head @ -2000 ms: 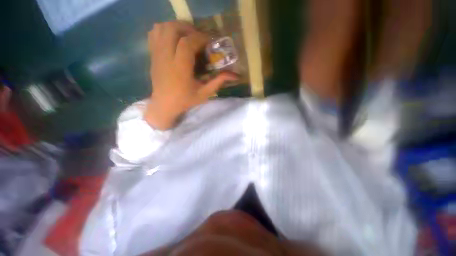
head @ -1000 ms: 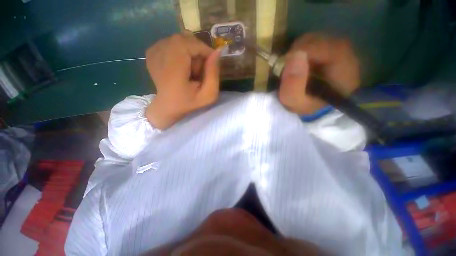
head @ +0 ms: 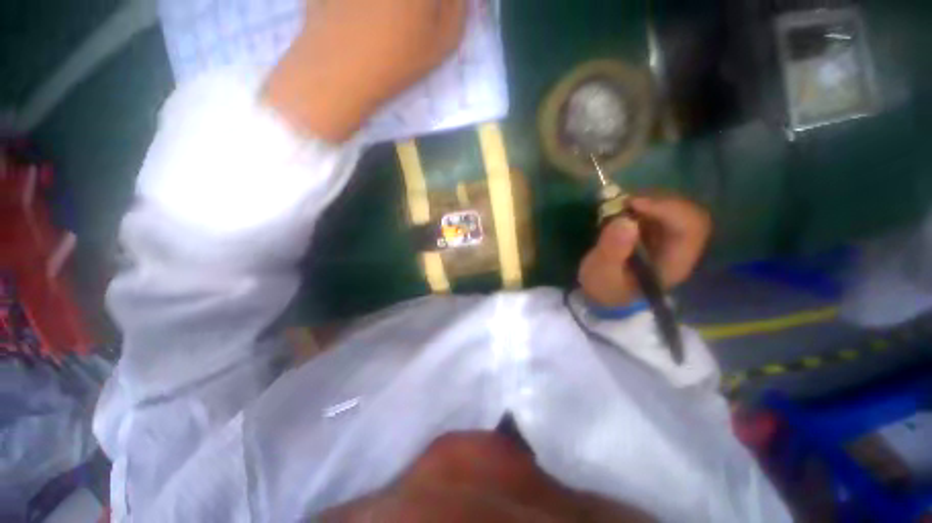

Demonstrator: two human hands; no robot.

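The small device housing (head: 460, 229) with an orange patch inside lies on the brown fixture pad (head: 476, 264) between two cream-yellow tape strips. No hand touches it. My right hand (head: 646, 250) grips the soldering iron (head: 642, 268), its metal tip pointing up at the near edge of the round tip cleaner (head: 596, 115). My left hand (head: 368, 51) is over the white gridded sheet (head: 465, 87), beyond the pad. Its fingers are cut off by the top edge, so its hold cannot be seen.
A small pale-framed square box (head: 828, 72) stands at the far right, beside a dark bulky shape (head: 705, 61). A red pile (head: 41, 255) is at the left edge. Blue framing (head: 818, 434) and yellow floor stripes show at the lower right.
My left hand has left the housing and moved up over the gridded sheet. My right hand has moved the iron away from the housing to the tip cleaner. The view now shows more of the bench.
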